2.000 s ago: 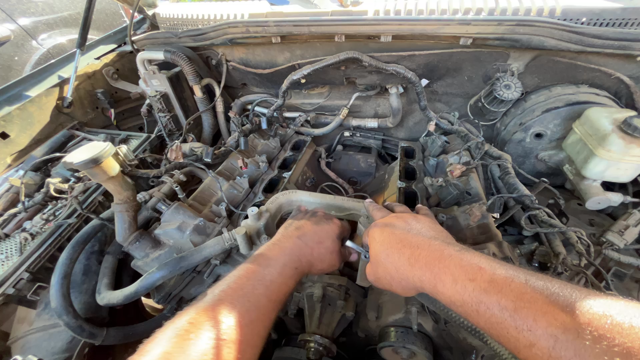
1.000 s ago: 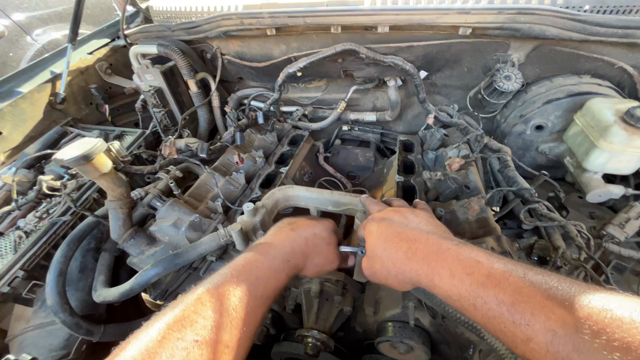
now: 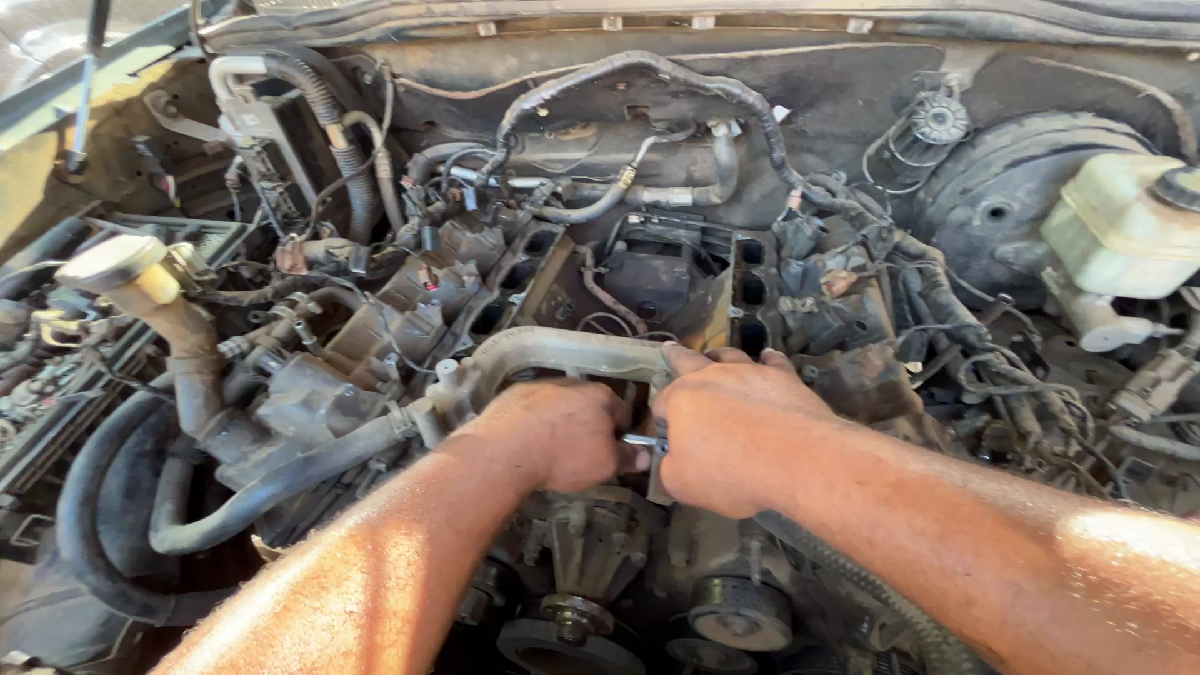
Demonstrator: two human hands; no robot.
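My left hand (image 3: 567, 433) is closed just below the metal coolant crossover pipe (image 3: 572, 352) at the front of the engine. A short piece of a shiny metal tool (image 3: 641, 441), perhaps a wrench, shows between my two hands; the fingers hide the rest, so which hand grips it is unclear. My right hand (image 3: 741, 427) lies against the right end of the pipe, its fingertips on top. Behind the pipe, open intake ports (image 3: 752, 289) line both sides of the engine valley (image 3: 647, 281).
A rubber radiator hose (image 3: 281, 487) curves at the left, near the oil filler neck (image 3: 192, 361). Below my hands are the water pump shaft (image 3: 572, 619) and a pulley (image 3: 741, 609). A wiring harness (image 3: 647, 66) arches behind; the brake fluid reservoir (image 3: 1125, 225) stands at the right.
My left hand has shifted slightly beneath the pipe, while my right hand has stayed at the pipe's right end. The shiny tool shows between them in all frames.
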